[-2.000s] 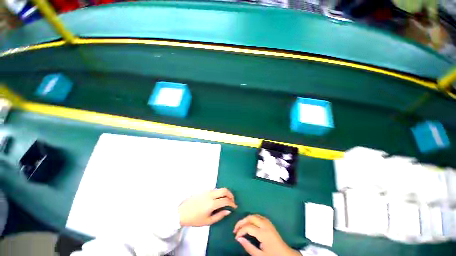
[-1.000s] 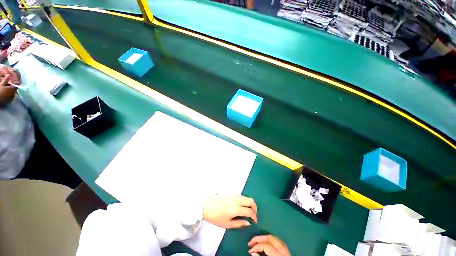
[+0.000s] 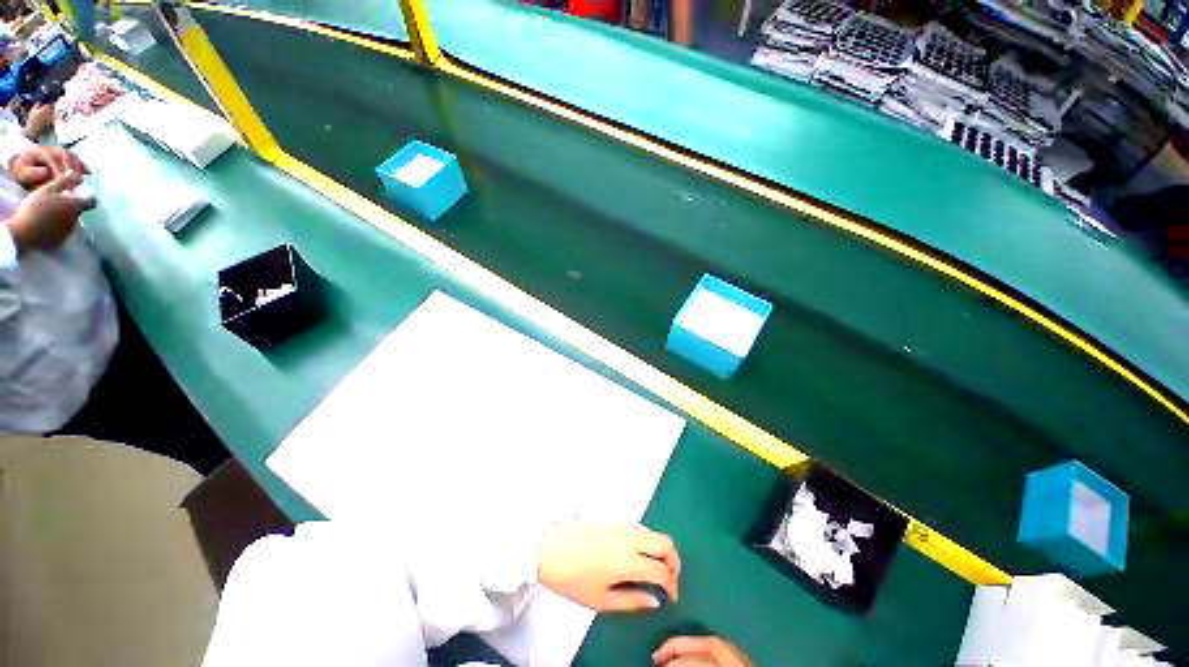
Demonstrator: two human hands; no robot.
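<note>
My left hand rests palm down at the lower right corner of a large white sheet, with its fingers curled. A small dark patch shows between thumb and fingers; I cannot tell if it is an item or shadow. My right hand is cut off by the bottom edge; only the backs of some fingers show, just right of and below my left hand. What it holds is hidden. An open black parts bin with crumpled white small parts stands at the yellow edge, right of both hands.
Blue boxes stand spaced on the dark green conveyor belt beyond the yellow edge strip. White retail boxes stand at lower right. Another black bin and a neighbouring person's hands are at left.
The view has swung left, then slightly further, bringing in the neighbour. The blue boxes have shifted right in the picture since one second ago. My right hand has sunk further out at the bottom.
</note>
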